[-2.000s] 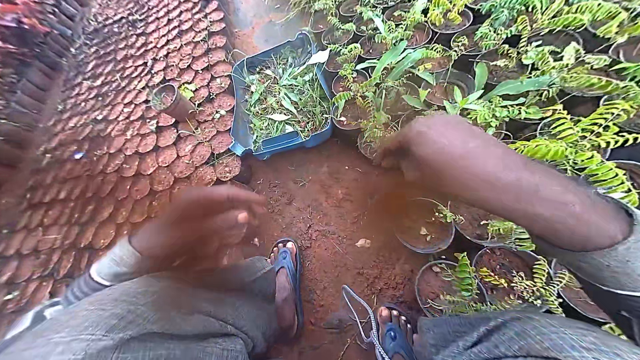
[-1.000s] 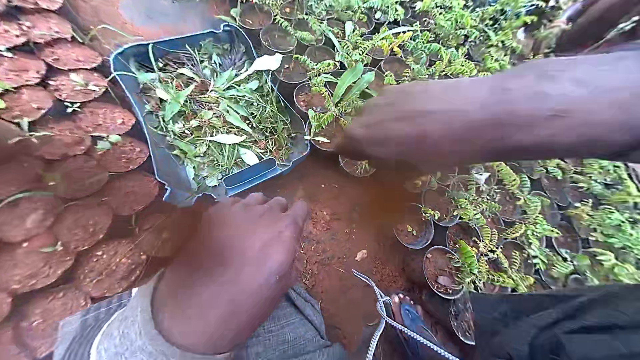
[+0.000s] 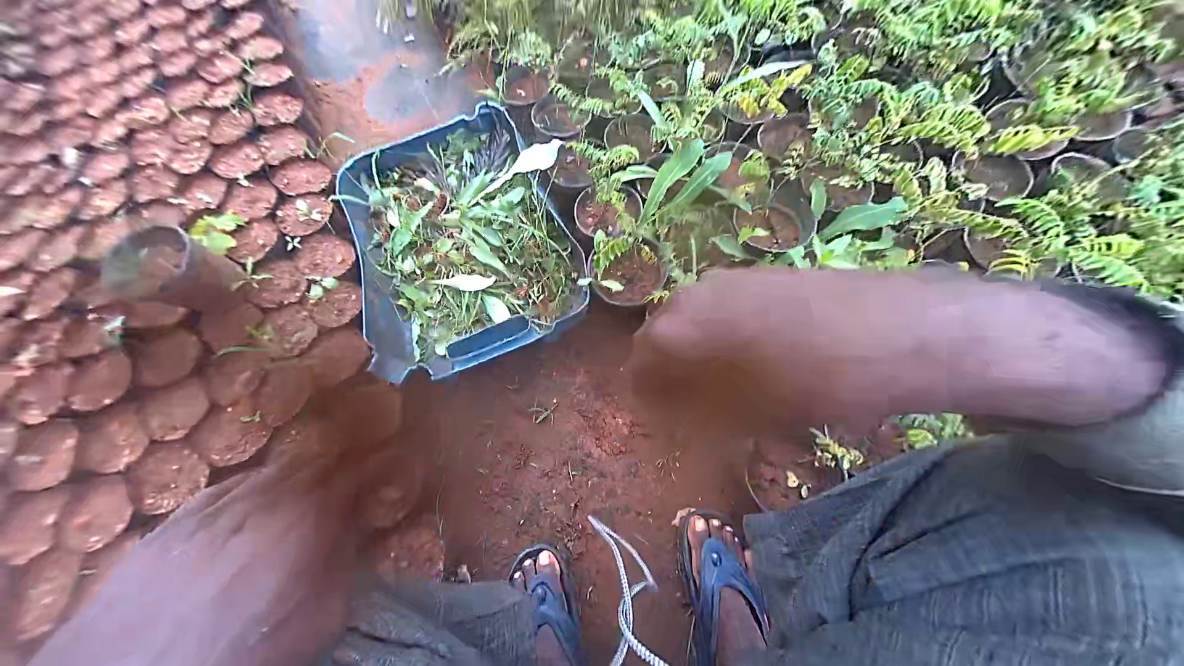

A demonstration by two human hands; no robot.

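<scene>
My right hand (image 3: 698,347) is blurred at the near edge of the potted seedlings, just below a small soil-filled pot (image 3: 631,275); its fingers are not distinct. My left hand (image 3: 347,444), also badly smeared, is low over the soil-filled pots on the left, below the near left corner of a blue plastic crate (image 3: 476,347). Whether either hand holds anything cannot be made out. Inside the crate lies a heap of pulled green weeds (image 3: 462,240), with a few pale leaves on top.
Packed rows of soil-filled pots (image 3: 171,398) cover the left side, with one pot (image 3: 162,259) lying tilted on them. Potted leafy seedlings (image 3: 860,139) fill the right. Wet red soil (image 3: 573,416) runs between; a pale rope (image 3: 624,592) lies between my sandalled feet.
The view has swung between frames. My left hand, near the crate's front edge one second ago, is now over the pots on the left. My right hand stays beside the seedlings.
</scene>
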